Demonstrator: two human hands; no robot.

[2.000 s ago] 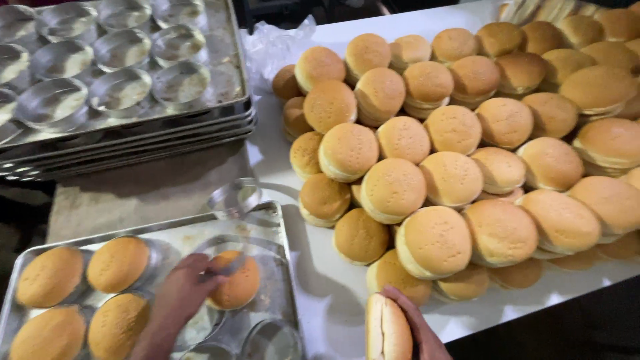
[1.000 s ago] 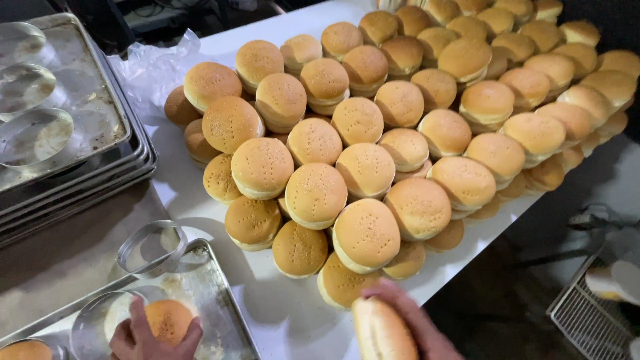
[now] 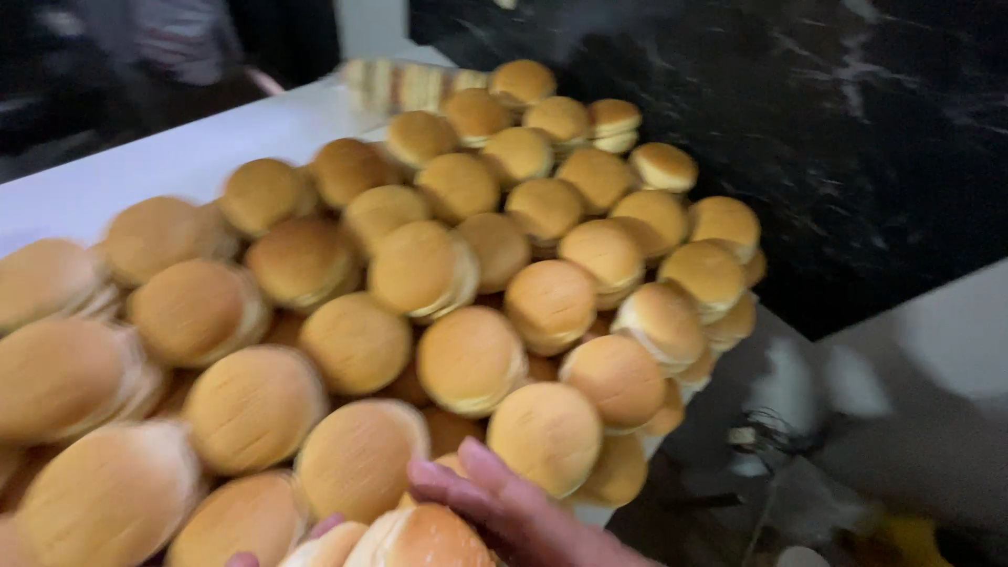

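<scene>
A large pile of round golden buns [image 3: 470, 361] covers the table. At the bottom centre, my right hand [image 3: 528, 512] is against the right side of buns [image 3: 429, 539] that are cut off by the lower edge. Only fingertips of my left hand [image 3: 327, 526] show, at the left side of the same buns. Both hands hold these buns between them, close in front of the pile. Blur hides finer detail, and most of my left hand is out of view.
The white table [image 3: 181, 150] runs along the left and back. More stacked bread [image 3: 405, 87] lies at its far end. A black marbled panel [image 3: 787, 126] stands behind on the right. Cables [image 3: 760, 433] lie beyond the table's right edge.
The view has swung far to the right, so the trays and metal rings are out of sight. My left hand has moved from a bun on the tray to the buns at my right hand.
</scene>
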